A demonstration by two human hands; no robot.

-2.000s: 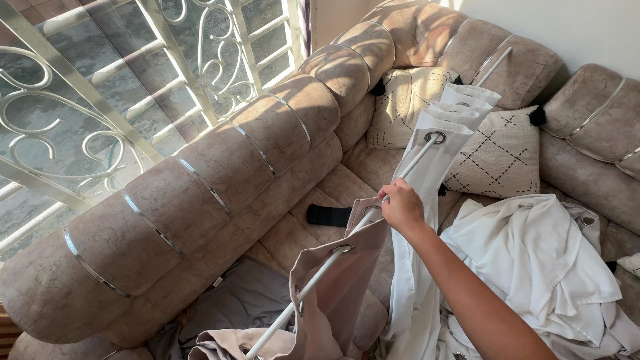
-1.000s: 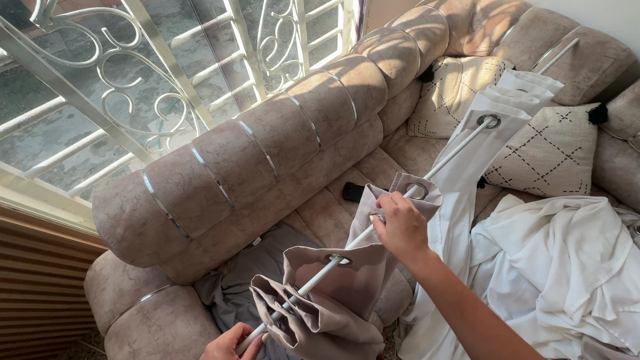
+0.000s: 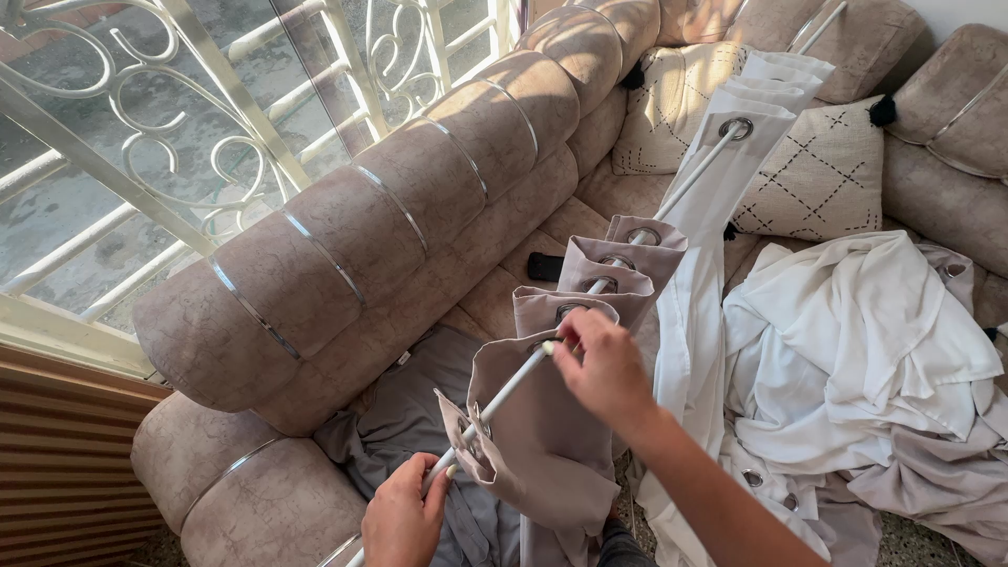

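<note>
A white curtain rod (image 3: pixel 697 175) runs diagonally from the lower middle to the upper right. My left hand (image 3: pixel 408 504) is closed around its lower part. Farther up, my right hand (image 3: pixel 602 366) has its fingers at a metal grommet of the taupe curtain (image 3: pixel 551 425), beside the rod; how firmly it grips is unclear. Several grommets of this curtain are threaded on the rod, some bunched above my right hand and some just above my left. A white curtain (image 3: pixel 693 315) with grommets hangs from the rod's far part.
A taupe tufted sofa (image 3: pixel 394 213) with metallic strips curves along a white window grille (image 3: pixel 236 102). Patterned cushions (image 3: pixel 819 173), a dark remote-like object (image 3: pixel 545 266), a grey cloth (image 3: pixel 409 425) and a heap of white fabric (image 3: pixel 850 339) lie on it. Wooden slats (image 3: pixel 71 457) stand at lower left.
My left hand, out of view two seconds ago, now holds the rod's lower part. More taupe curtain folds are gathered above my right hand, which has moved down along the rod.
</note>
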